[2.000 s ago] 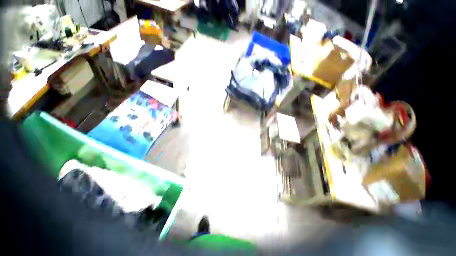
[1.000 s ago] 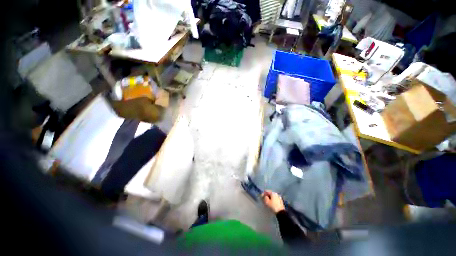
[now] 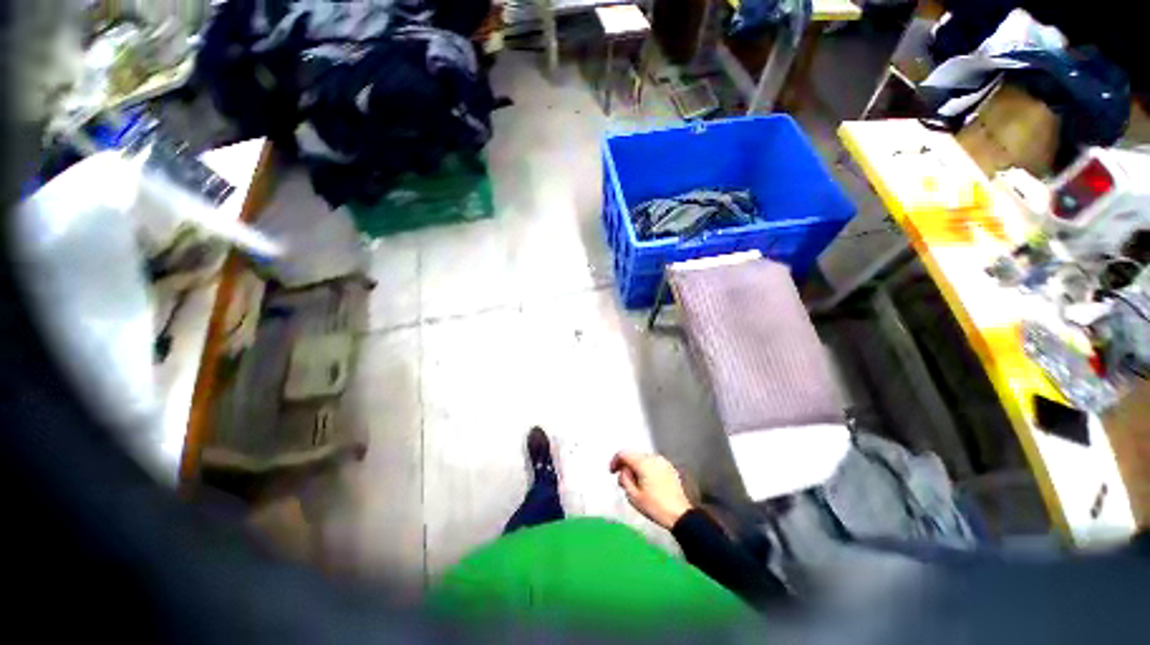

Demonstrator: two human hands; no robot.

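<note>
My right hand (image 3: 652, 489) is low in the middle, beside the green top, with its fingers loosely curled. Nothing shows in it; whether its fingers are apart is unclear. My left hand is out of the picture. A bench with a ribbed pinkish-grey cushion (image 3: 763, 347) and a white front end stands right of the hand. Grey-blue denim garments (image 3: 889, 494) lie beyond its near end, partly cut off by the dark blurred rim. A blue plastic crate (image 3: 731, 158) behind the bench holds some grey-and-dark garments (image 3: 694, 214).
A dark garment heap (image 3: 391, 88) sits on a green crate (image 3: 429, 199) at the upper left. A yellow-edged table (image 3: 958, 271) on the right bears a dark phone (image 3: 1062, 420). Another table (image 3: 225, 315) stands left. Between them is a tiled floor aisle (image 3: 505, 315). My shoe (image 3: 540, 451) shows.
The view has moved forward, so the crate, bench and dark heap are nearer. The denim strip at my right hand's fingers one second ago no longer shows; the large denim garments are now lower right.
</note>
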